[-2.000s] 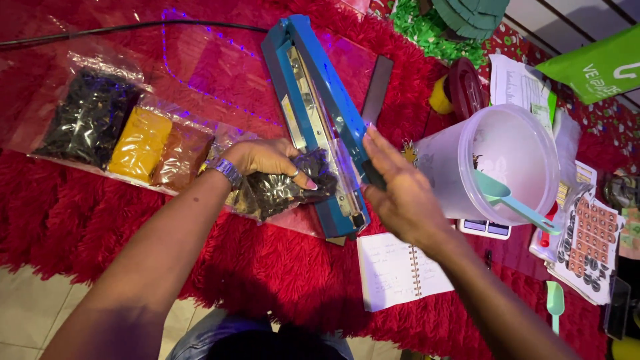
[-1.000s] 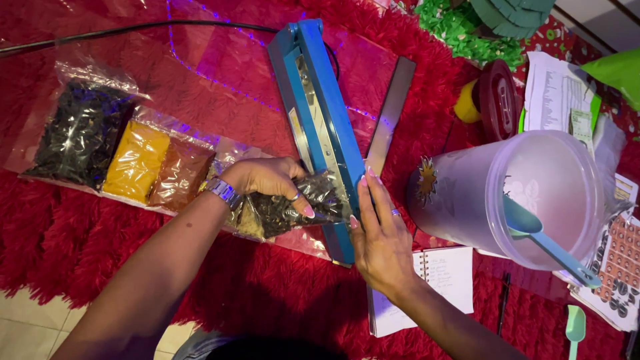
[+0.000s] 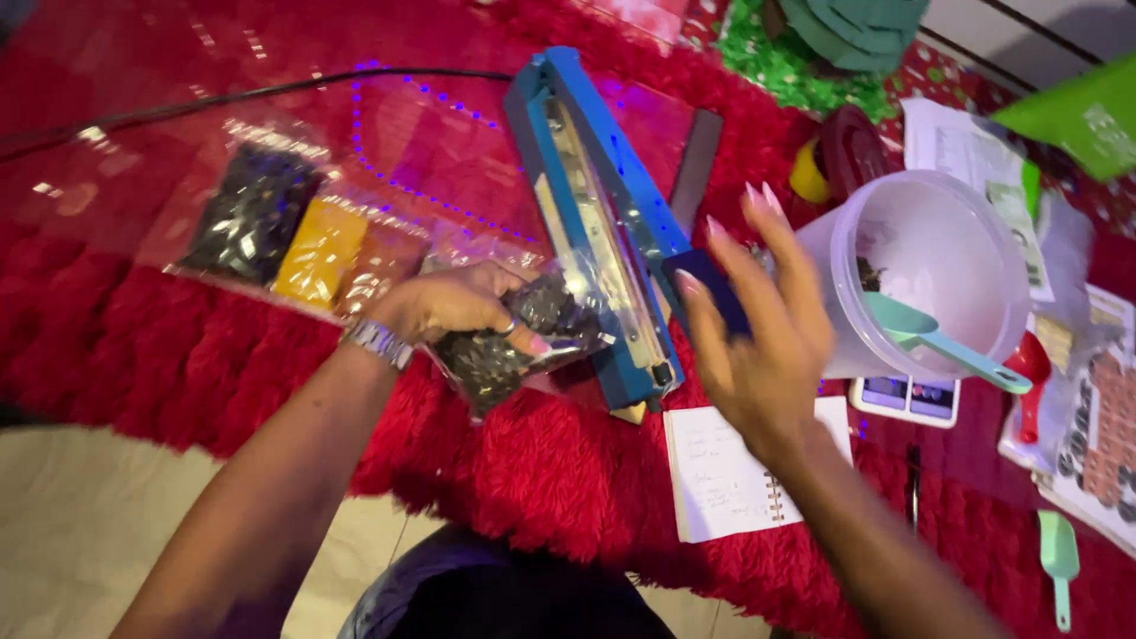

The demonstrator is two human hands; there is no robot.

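Observation:
My left hand [image 3: 470, 311] grips a clear plastic bag of dark dried flakes [image 3: 497, 359], its upper end at the near side of a blue impulse heat sealer [image 3: 612, 240]. The sealer's lever arm is raised off the bed. Beside the dark pad at the lever's near end, my right hand [image 3: 754, 311] has its fingers spread and holds nothing; whether they touch the pad is unclear. Left of the hands lie a bag of dark pieces [image 3: 253, 213], a bag of yellow powder [image 3: 321, 250] and a bag of reddish-brown powder [image 3: 382, 262].
A clear plastic tub [image 3: 834, 257] with a teal scoop [image 3: 941, 342] stands right of the sealer. Nearby are a spiral notebook [image 3: 728, 488], a digital scale [image 3: 914, 399], a pen [image 3: 914, 479] and a light green scoop [image 3: 1058, 546]. A black cable [image 3: 266, 89] runs left.
Compared with one second ago, my right hand has come away from the bag's end and the sealer's lever has risen. My left hand still holds the bag.

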